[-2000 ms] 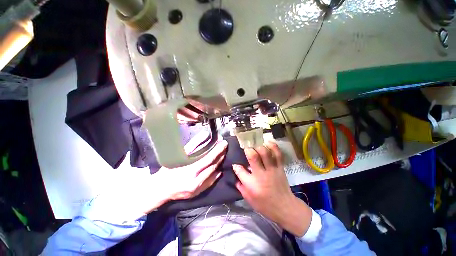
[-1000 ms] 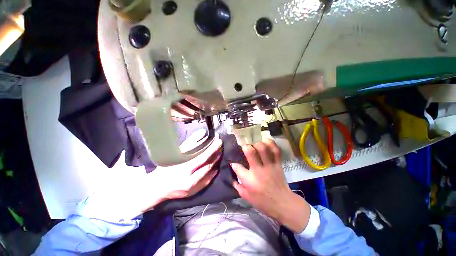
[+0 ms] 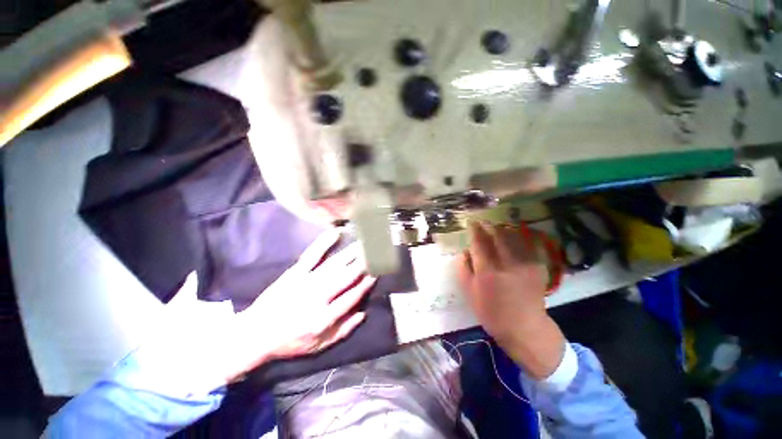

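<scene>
The dark garment panel [image 3: 236, 249] lies on the table left of and below the sewing machine head [image 3: 514, 103], one edge near the needle area [image 3: 416, 227]. My left hand [image 3: 304, 304] lies spread flat on the panel, fingers apart, overexposed by the light. My right hand [image 3: 506, 274] is right of the needle area, off the panel, over the scissors; its fingers are bent and blurred, and what they touch is hidden. The red scissor handle [image 3: 553, 261] shows beside it.
Black-handled scissors [image 3: 583, 240] lie right of my right hand, near a yellow item [image 3: 645, 238]. The lamp [image 3: 64, 86] glares at the upper left. A ruler-marked white table edge [image 3: 429, 313] curves along the front. Loose thread [image 3: 493, 356] hangs near my lap.
My right hand has left the panel and moved right to the scissors. My left hand has moved left and spread on the panel. The view has shifted, and more of the panel shows at left.
</scene>
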